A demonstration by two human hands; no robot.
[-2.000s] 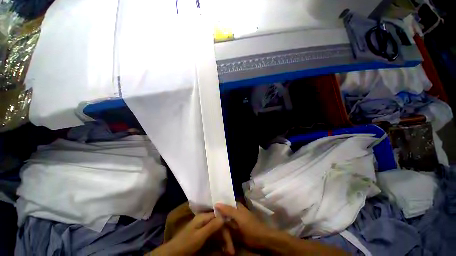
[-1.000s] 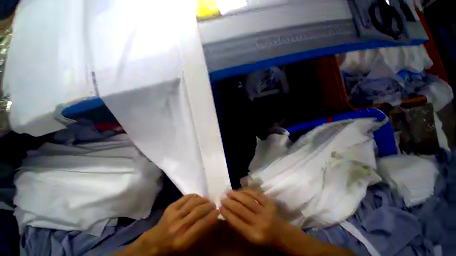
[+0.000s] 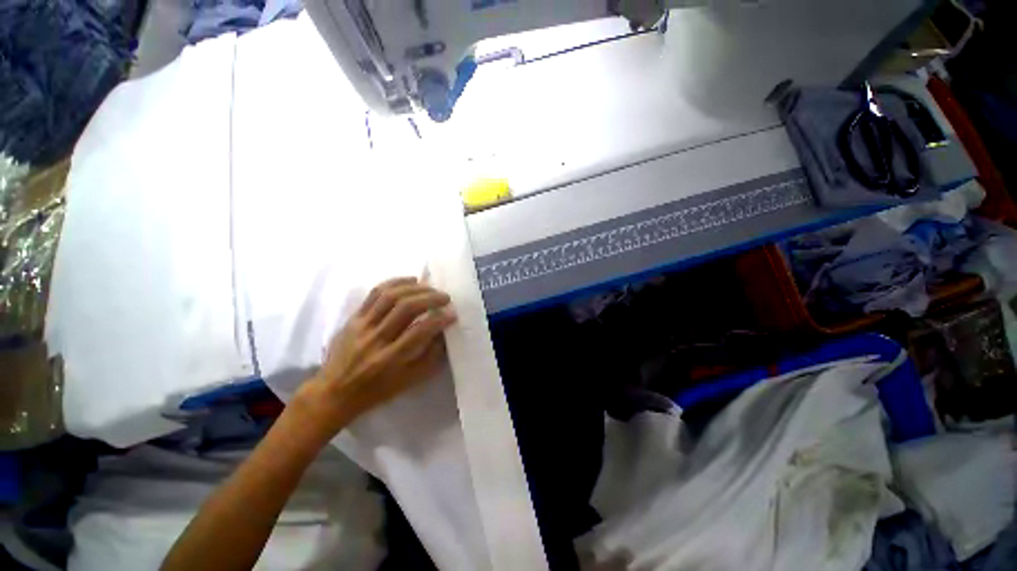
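A white fabric panel (image 3: 167, 223) lies on the machine table and hangs over its front edge. A straight folded band (image 3: 482, 390) runs along its right edge, from near the needle area down to the bottom of the picture. My left hand (image 3: 390, 340) lies on the panel beside the band near the table's front edge, fingers bent and fingertips at the band. The sewing machine head (image 3: 435, 45) is above, its presser foot area washed out by glare. A yellow block (image 3: 486, 193) sits right of the band. My right hand is not in view.
A ruler tape (image 3: 647, 236) runs along the front edge. Black-handled scissors (image 3: 881, 145) lie on grey-blue cloth at the right end. Below are a blue bin (image 3: 909, 390) with a white heap (image 3: 736, 480), a red-orange crate (image 3: 786, 296) and white panels (image 3: 223, 502) at lower left.
Both hands were together at the band's lower end. My left hand has moved up onto the panel on the table; my right hand has left view. The view has tilted up, showing the machine head.
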